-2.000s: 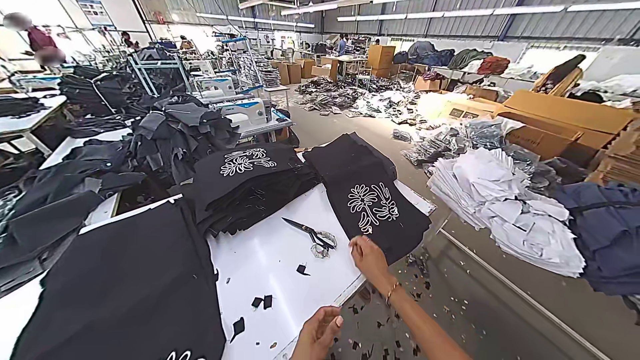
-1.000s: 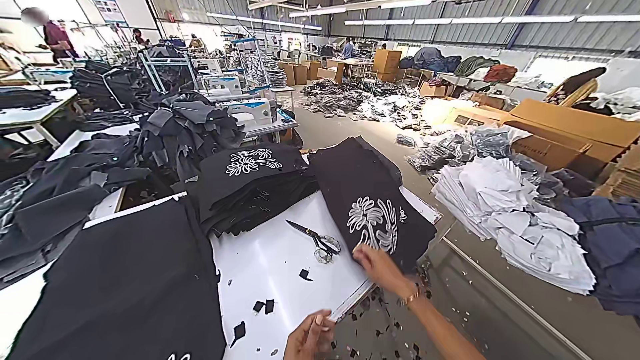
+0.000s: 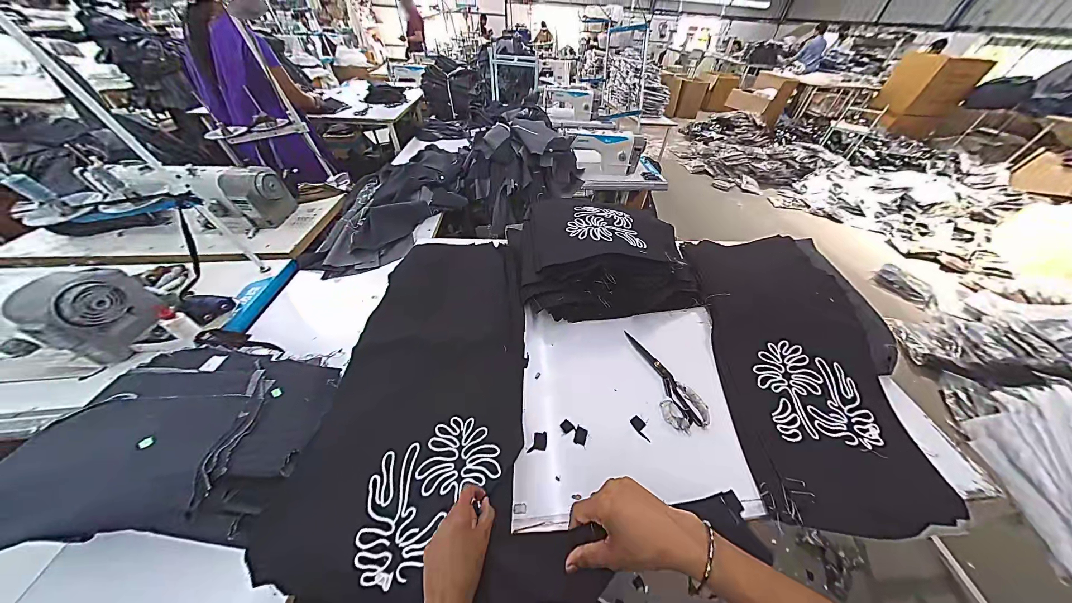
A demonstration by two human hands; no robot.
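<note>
A long black fabric panel with white looped embroidery (image 3: 435,335) lies on the left of the white table. My left hand (image 3: 459,544) is at its motif, thumb and forefinger together; whether it pinches cloth I cannot tell. My right hand (image 3: 632,532), with a bracelet, is at black cloth (image 3: 553,557) by the table's near edge, its grip unclear. Shears (image 3: 670,387) with wrapped handles lie between the panels, near small black scraps (image 3: 579,435). Another embroidered black panel (image 3: 796,318) lies at right. A stack of embroidered black pieces (image 3: 599,260) sits at the back.
Folded dark cloth (image 3: 167,435) lies at left, below sewing machines (image 3: 243,197). Dark cut pieces (image 3: 511,159) are heaped behind. A person in purple (image 3: 251,84) stands back left. White bundles (image 3: 1030,452) and cardboard boxes (image 3: 934,88) are at right.
The view has swung left. My hands have moved from beside the right panel to the near part of the left panel, whose embroidery now shows. The shears still lie on the table.
</note>
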